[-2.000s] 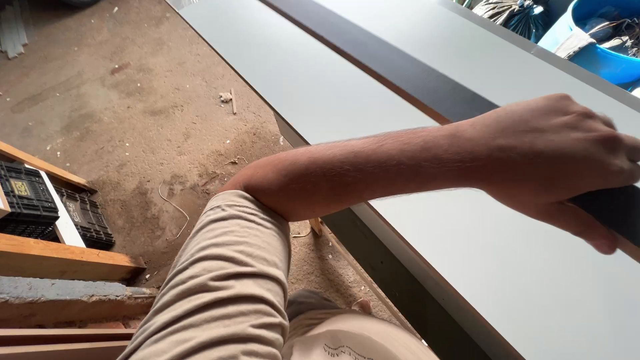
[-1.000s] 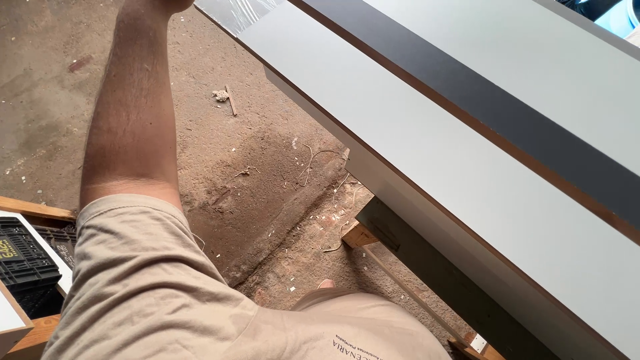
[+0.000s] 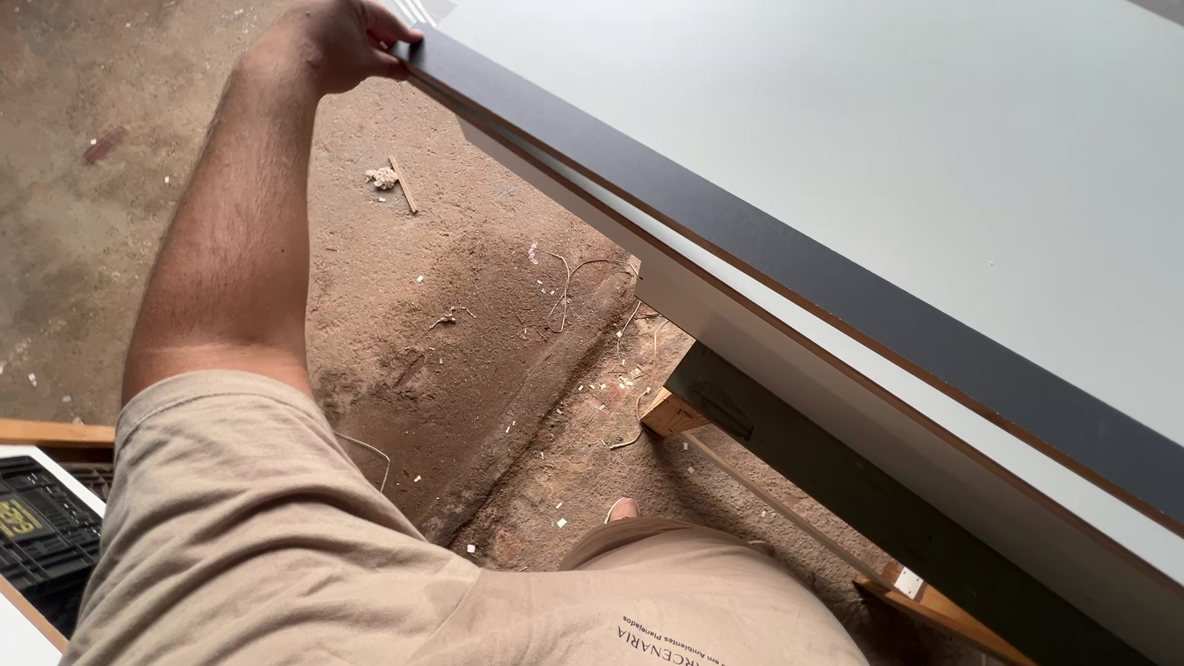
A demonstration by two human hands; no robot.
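My left hand [image 3: 356, 46] is at the top left, its thumb and fingers pinching the far end of a long dark grey board strip [image 3: 740, 217]. The strip has a brown raw edge. It lies on a large pale panel [image 3: 860, 120], along its near long side, and slants down to the right. A narrow pale band of the surface [image 3: 786, 310] shows between the strip and the brown lower edge. The strip's near end is out of frame at the right. My right hand is out of view.
Beneath the panel are a dark green beam [image 3: 832, 472] and a wooden block [image 3: 670, 413]. A black plastic crate [image 3: 46, 536] stands at lower left. On the dusty floor [image 3: 444, 370] lie a wood scrap [image 3: 404, 185], string and chips.
The dark strip has shifted from the middle of the pale surface to its near edge. My left hand, earlier over the strip at the right, is now at its far end.
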